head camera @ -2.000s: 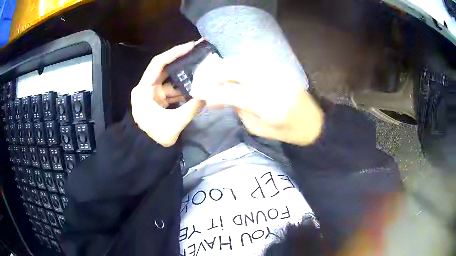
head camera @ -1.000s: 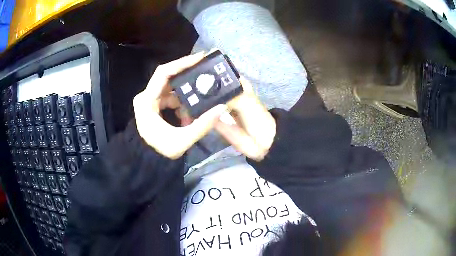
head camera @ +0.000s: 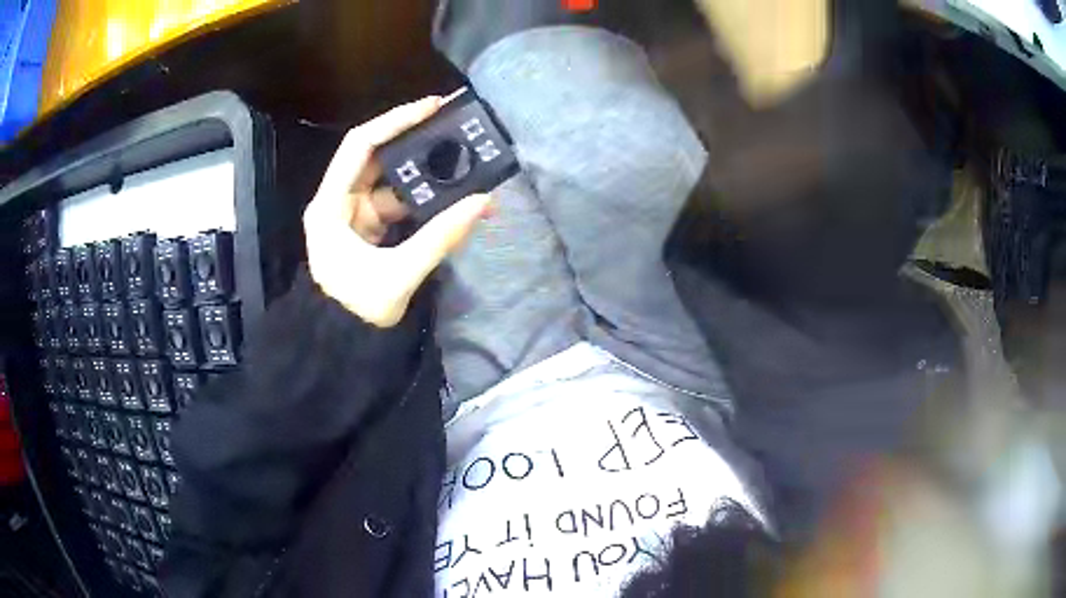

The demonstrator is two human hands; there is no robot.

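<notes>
My left hand [head camera: 376, 222] holds a small black electronic unit [head camera: 448, 160] above my grey-trousered legs. The unit's face is up, with a dark round centre and small white marks around it. My right hand [head camera: 774, 41] is at the top edge, blurred and partly cut off; its fingers do not show, so whether it holds anything cannot be told. A large black tray [head camera: 255, 175] stands at the left, filled with rows of identical black units [head camera: 131, 321]. A pale area [head camera: 152, 199] shows at its far end.
A yellow-orange bench edge [head camera: 152, 41] and a blue bin [head camera: 21, 70] are at the upper left. A small bright red thing [head camera: 578, 4] shows at the top edge. A pale surface [head camera: 1017, 29] is at the upper right.
My right hand has left the unit and moved up and away to the top edge. My left hand still holds the unit, now a little further up and left.
</notes>
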